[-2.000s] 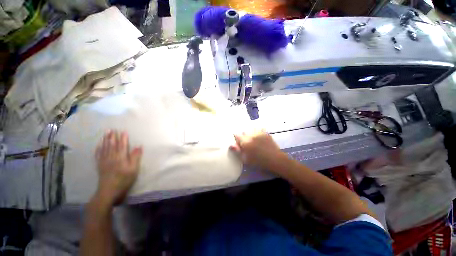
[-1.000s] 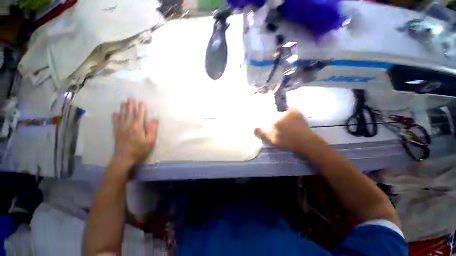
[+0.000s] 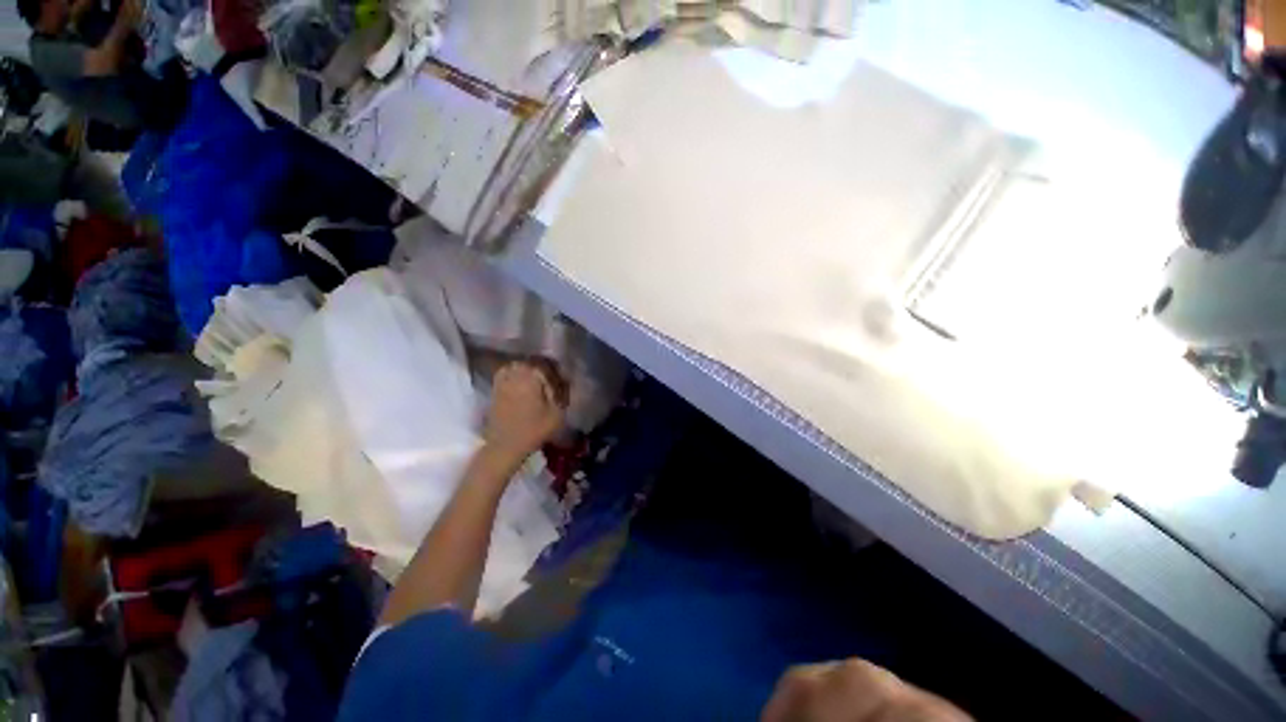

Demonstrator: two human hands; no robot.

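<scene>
A cream garment panel [image 3: 762, 212] lies flat on the white sewing table, its right part washed out by glare. A narrow pale strip with dark edge lines [image 3: 959, 240] shows on it. My left hand [image 3: 523, 405] is below the table's front edge, fingers curled, at the side of a heap of white and cream cloth [image 3: 402, 374]; whether it grips cloth is unclear. My right hand [image 3: 863, 694] is cut off by the bottom edge, off the panel; its fingers are hidden.
The grey table edge with ruler tape [image 3: 790, 423] runs diagonally. Stacked cut panels [image 3: 748, 17] are at the top. The dark lamp head [image 3: 1230, 176] and part of the machine are at far right. Blue cloth heaps [image 3: 212, 184], a red crate [image 3: 184, 571] and a person [image 3: 85, 57] are left.
The view has turned left and down. My left hand has moved off the panel to the cloth heap. My right hand has left the needle area and come back towards my body.
</scene>
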